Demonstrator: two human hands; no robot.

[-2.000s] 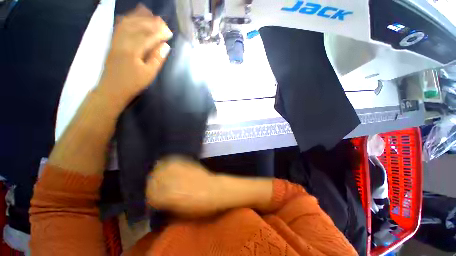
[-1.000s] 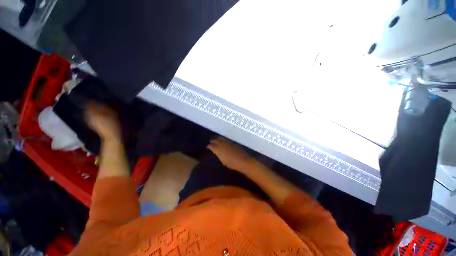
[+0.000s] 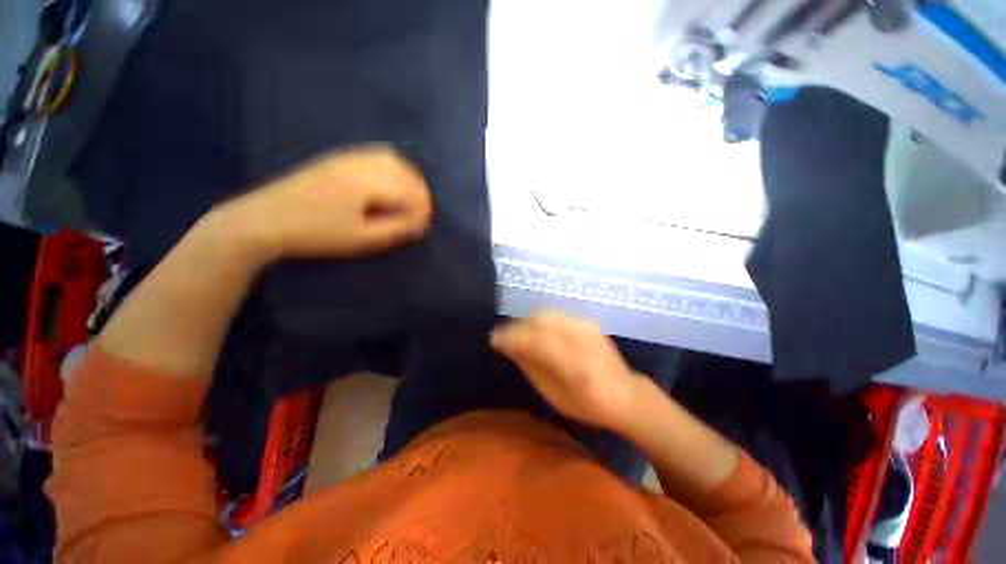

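Observation:
A large black cloth panel (image 3: 331,88) covers the left part of the table and hangs over its front edge. My left hand (image 3: 348,204) is curled on this panel, fingers closed on the cloth. My right hand (image 3: 568,364) is blurred at the table's front edge, its fingertips at the cloth's right edge; whether they grip it is unclear. A small black panel (image 3: 833,231) lies right of the needle area and overhangs the front edge. The presser foot and needle area (image 3: 695,61) is in glare, with no cloth seen under it.
The white table (image 3: 618,165) has a grey ruler edge (image 3: 651,303). The machine head (image 3: 949,66) is at upper right. Red baskets stand at left (image 3: 61,303) and right (image 3: 954,474). Yellow-handled snips or scissors (image 3: 55,83) lie at far left. Black cloth hangs below the table edge.
The view swung left, then partly back. My left hand moved from the left basket up onto the large panel, which now lies farther right, reaching my right hand. The small panel remains near the needle area.

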